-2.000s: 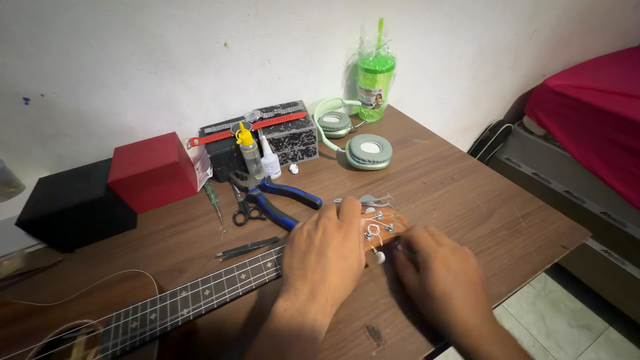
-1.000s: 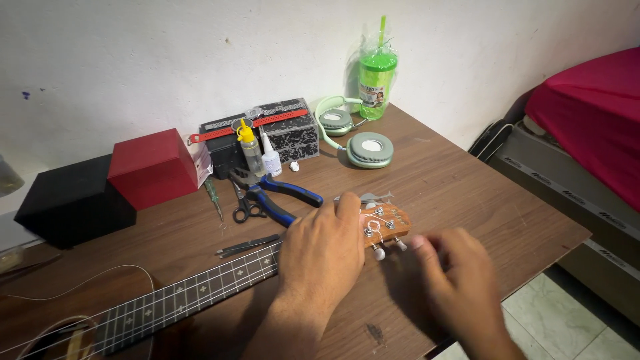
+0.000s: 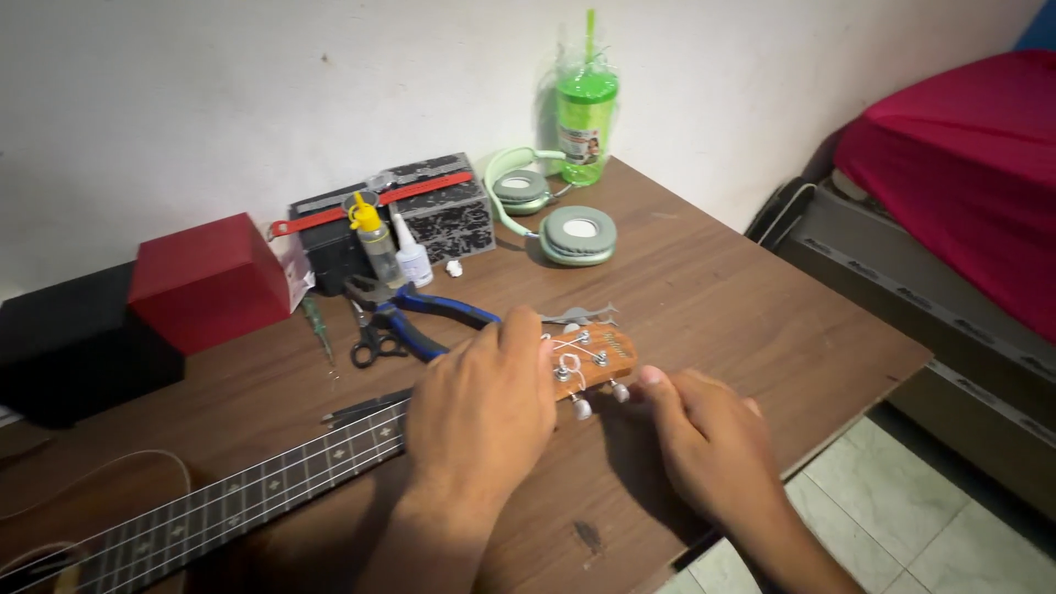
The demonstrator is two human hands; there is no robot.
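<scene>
A wooden ukulele lies across the lower left, its fretboard (image 3: 280, 485) running up to the headstock (image 3: 620, 351) near the middle. My left hand (image 3: 487, 404) is wrapped over the neck just below the headstock; its fingertips are partly hidden. Pale strings curl loosely around the metal tuning posts. Two whitish tuning pegs (image 3: 582, 407) stick out from the headstock's near side. Beside the outer one is my right hand (image 3: 709, 437), thumb and fingers close together; whether they touch the peg or hold a string cannot be told.
Behind the neck lie blue-and-black pliers (image 3: 450, 306), black scissors (image 3: 375, 346) and a green screwdriver (image 3: 315, 323). Further back stand a red box (image 3: 206, 280), a black box (image 3: 87, 342), two small bottles (image 3: 414, 256), green headphones (image 3: 579, 235) and a green tumbler (image 3: 587, 115). The table's edge (image 3: 825, 441) is at right.
My right hand was at the tuning pegs, moved off to the right with thumb and fingers apart, and is now back close beside the outer peg. My left hand has stayed on the neck.
</scene>
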